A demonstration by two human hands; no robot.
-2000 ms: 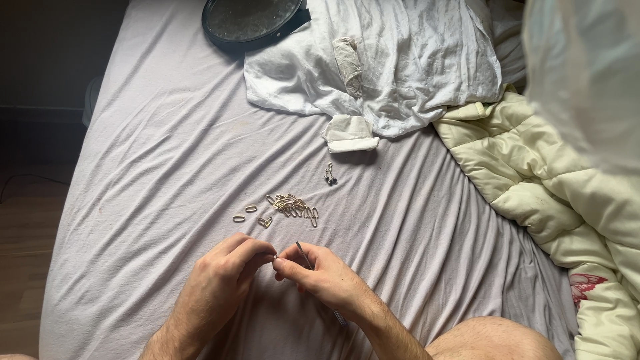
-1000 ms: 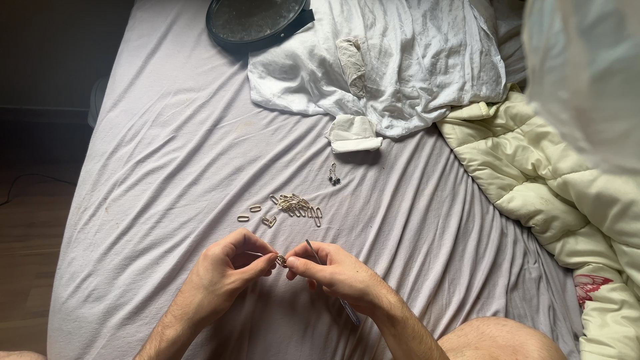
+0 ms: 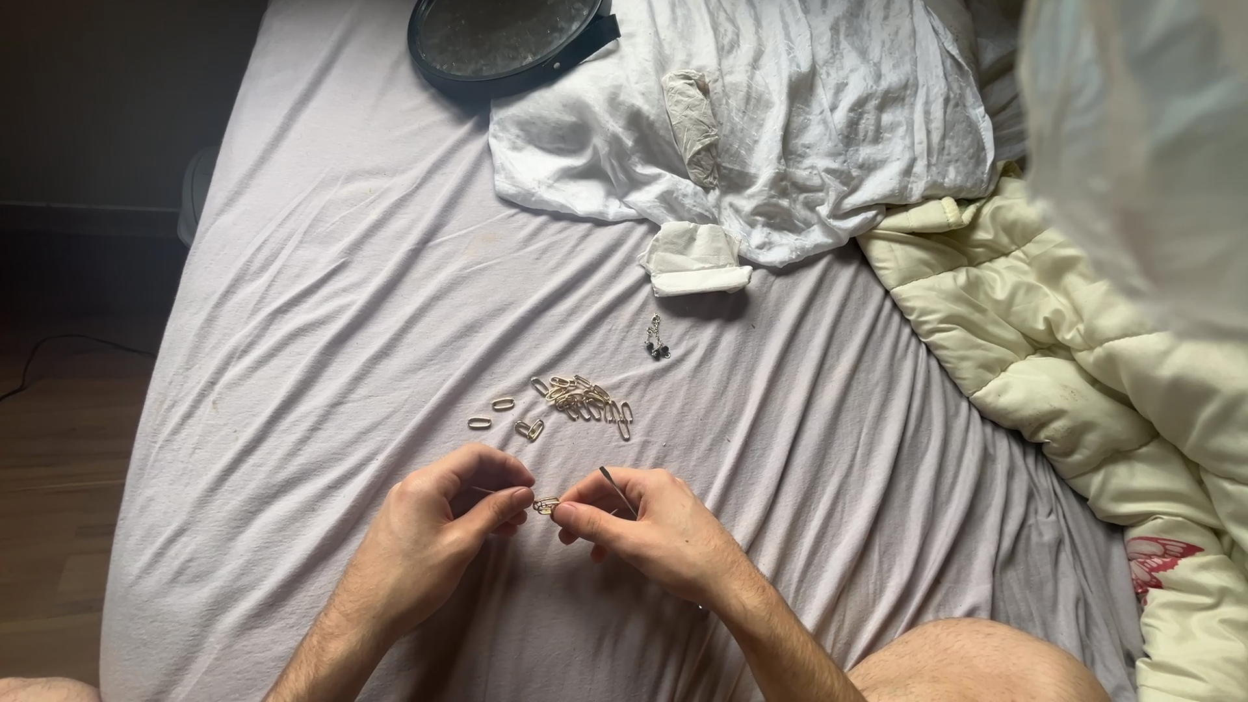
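Observation:
Between my two hands a small piece of oval metal links (image 3: 546, 506) is pinched at the fingertips. My left hand (image 3: 444, 536) has thumb and forefinger closed at its left end, with a thin metal tool or wire partly showing behind the thumb. My right hand (image 3: 648, 531) pinches its right end and also carries a slim metal tool (image 3: 618, 490), its dark tip pointing up and left. Just beyond lie a pile of loose oval metal links (image 3: 585, 402) and several separate ones, including a single link (image 3: 479, 423). A short chain with dark beads (image 3: 656, 339) rests farther off.
A grey-mauve fitted sheet (image 3: 322, 322) covers the bed. A small cream fabric pouch (image 3: 697, 258) touches a crumpled white cloth (image 3: 809, 127). A round black-rimmed mirror (image 3: 507, 83) lies at the top; a pale yellow quilt (image 3: 1063, 370) runs along the right, with a translucent sheet (image 3: 1150, 146) above.
The linked piece shows more plainly between my fingertips than two seconds ago. The tool in my right hand has changed its tilt. Pile, pouch and beaded chain lie as before.

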